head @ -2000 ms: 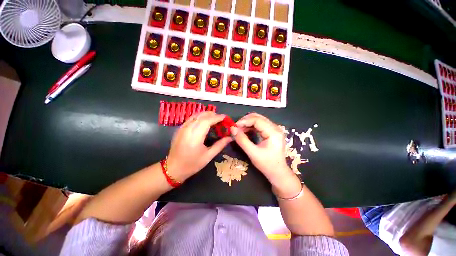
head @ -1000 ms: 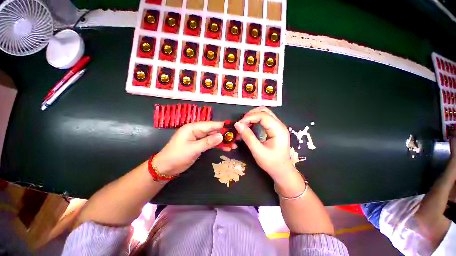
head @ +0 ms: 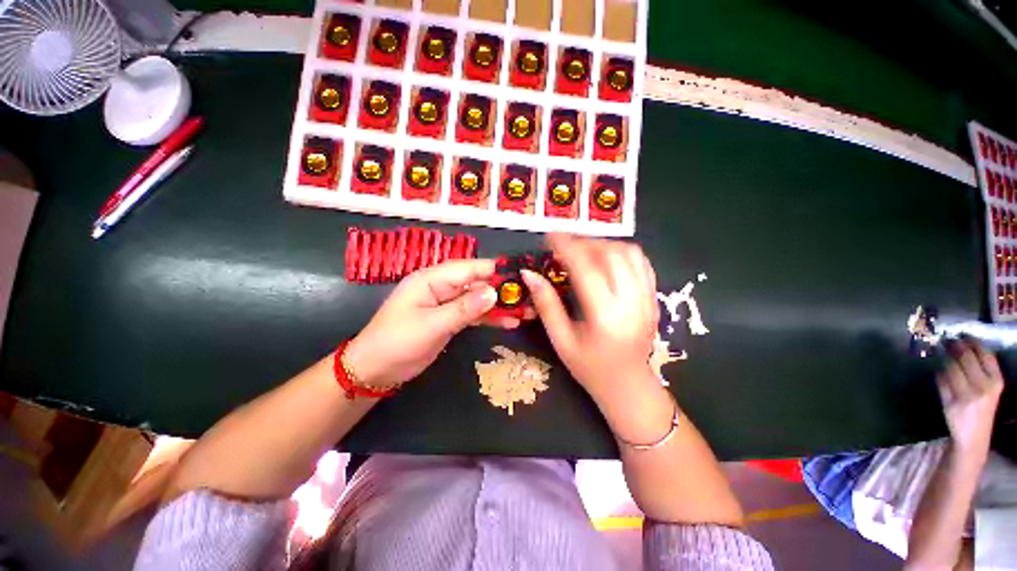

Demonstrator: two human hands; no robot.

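My left hand holds a red unit with a black face and round gold centre between thumb and fingers. My right hand is bent over its right side, with the thumb at the unit. A second gold centre on black shows under the right fingers. The right fingers are blurred and partly hide it. A tight row of red housings stands above my left hand. A loose pile of tan adhesive pads lies between my forearms.
A white parts tray with red, black and gold units is at the back. Whitish scraps lie right of my right hand. Two pens, a white disc and a fan are at left. Another person's hand and a second tray are at right.
The unit has turned gold side up in my left hand since the oldest frame. A second gold centre now shows under my right fingers. The other person's hand has come into view.
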